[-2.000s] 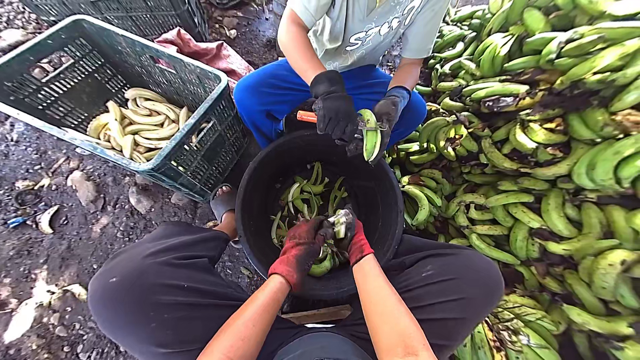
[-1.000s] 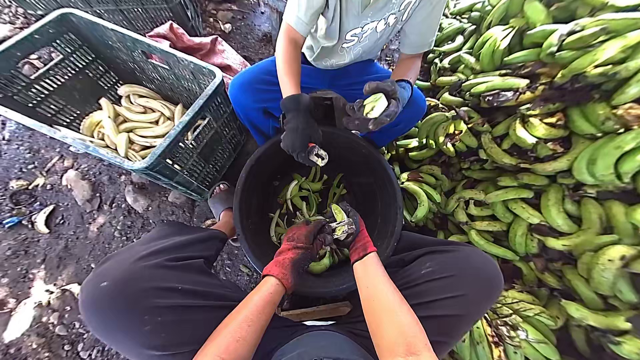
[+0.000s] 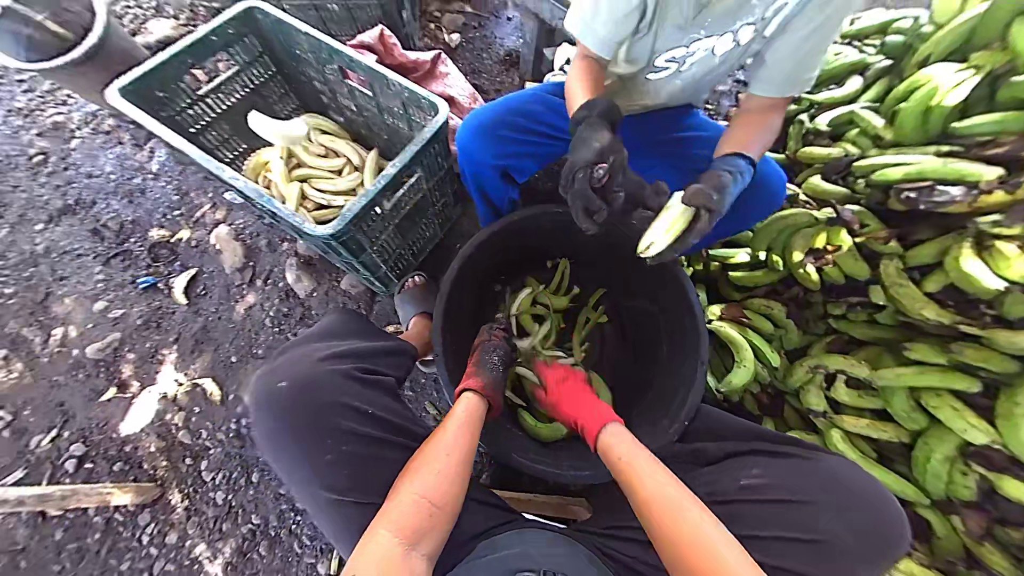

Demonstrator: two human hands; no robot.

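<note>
Green peels (image 3: 552, 308) lie in a round black tub (image 3: 696, 360) between my knees. My left hand (image 3: 490, 360), in a dark-stained red glove, is inside the tub at the left of the peels; whether it grips something cannot be told. My right hand (image 3: 572, 396), in a red glove, reaches down among the peels beside a green banana (image 3: 542, 426), its fingertips partly hidden. Across the tub, a co-worker's gloved hand (image 3: 704, 204) holds a partly peeled banana (image 3: 667, 226). The co-worker's other gloved hand (image 3: 596, 176) is over the tub's far rim.
A green plastic crate (image 3: 384, 232) with peeled bananas (image 3: 320, 172) stands at the upper left; a white piece shows above them. Heaped green bananas (image 3: 920, 376) fill the right side. A wooden piece (image 3: 76, 497) lies on stony ground. A grey container (image 3: 80, 48) stands at the far upper left.
The pale, partly peeled banana seen between my hands earlier is no longer there. My hands have moved apart, the right one down among the peels. A white piece now shows above the crate's peeled bananas.
</note>
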